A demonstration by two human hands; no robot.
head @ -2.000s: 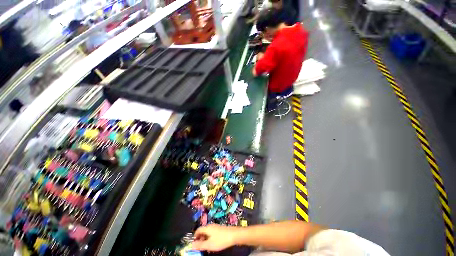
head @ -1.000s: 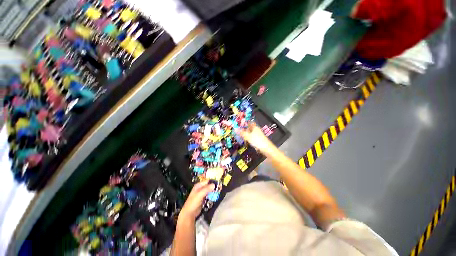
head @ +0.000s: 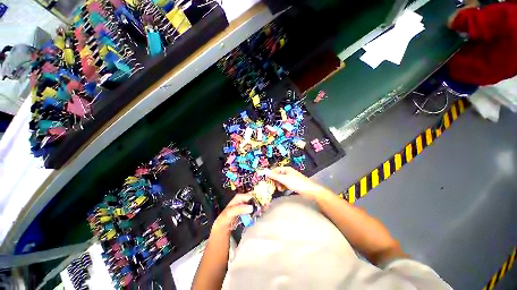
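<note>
My left hand is at the near edge of the clip tray, fingers bent round a small dark part with a blue clip sticking out below. My right hand is beside it, fingertips close to a pale yellow item between the hands; its grip is blurred. A heap of loose coloured binder clips lies just beyond both hands in the black tray. In the left tray, rows of clipped assemblies stand with wire handles out, beside shiny black unclipped parts.
A white-edged shelf holds a tray of larger clips. A brown block and white paper lie on the green bench. Small dark parts stand in rows at bottom left. A person in a red top is upper right.
The view has swung down onto the trays. My right hand has moved back from the clip heap's far side to beside my left hand, which stays at the tray's near edge.
</note>
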